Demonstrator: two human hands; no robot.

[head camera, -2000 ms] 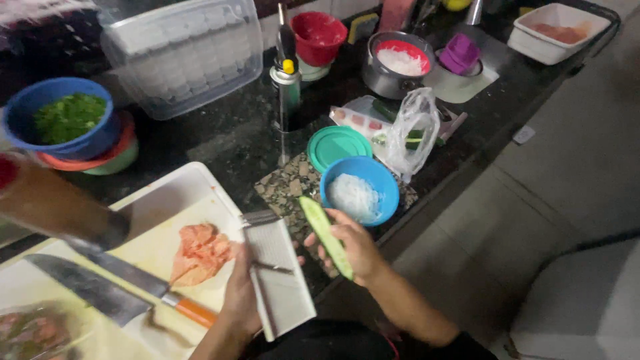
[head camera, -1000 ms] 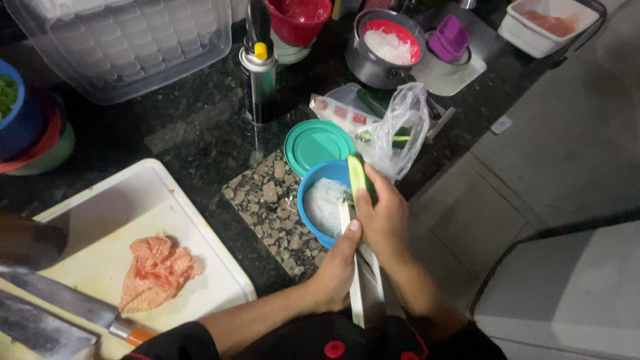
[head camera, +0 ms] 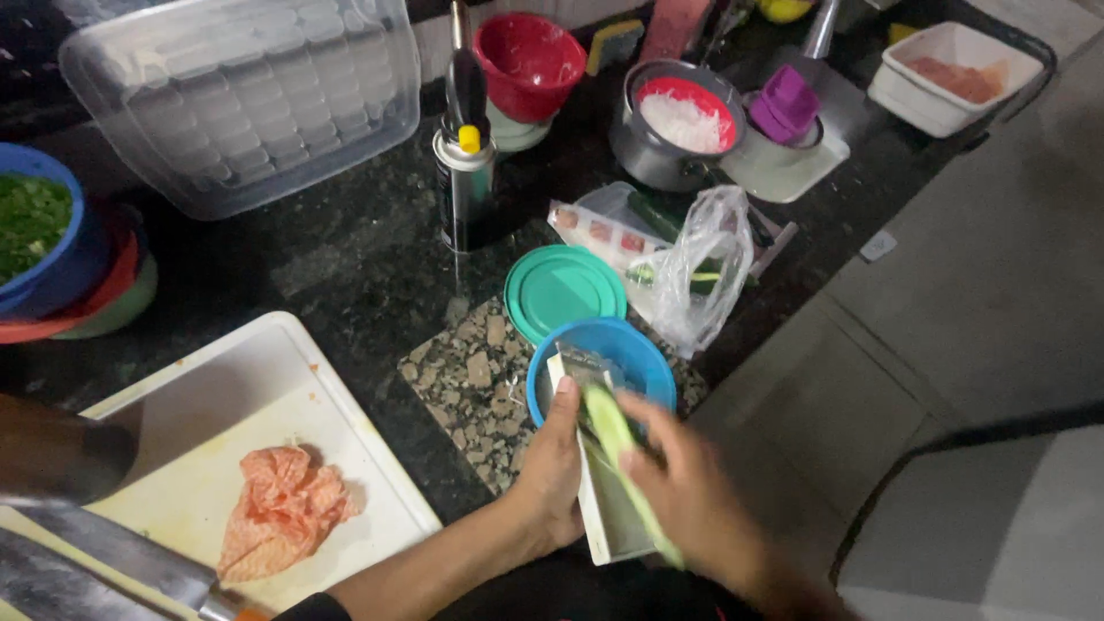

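My left hand (head camera: pixel 552 474) grips a white mandoline slicer (head camera: pixel 593 509), whose far end rests over a blue plastic bowl (head camera: pixel 647 358). With my right hand (head camera: pixel 681 483), blurred by motion, I hold a cut cucumber piece (head camera: pixel 611 423) against the slicer's face. The bowl stands on a speckled stone board (head camera: pixel 466 388), and a green lid (head camera: pixel 565 293) lies just behind it. What the bowl contains is mostly hidden by the slicer and my hands.
A white cutting board (head camera: pixel 362 466) at left bears a crumpled orange-pink cloth (head camera: pixel 285 509) and knives (head camera: pixel 121 548). Behind the bowl are a plastic bag (head camera: pixel 711 267), a torch canister (head camera: pixel 466 190) and a pot (head camera: pixel 621 129). The counter edge runs along the right.
The slicer, held lower and apart from the bowl two seconds ago, now reaches over it. My right hand has brought the cucumber from beside the slicer onto its face.
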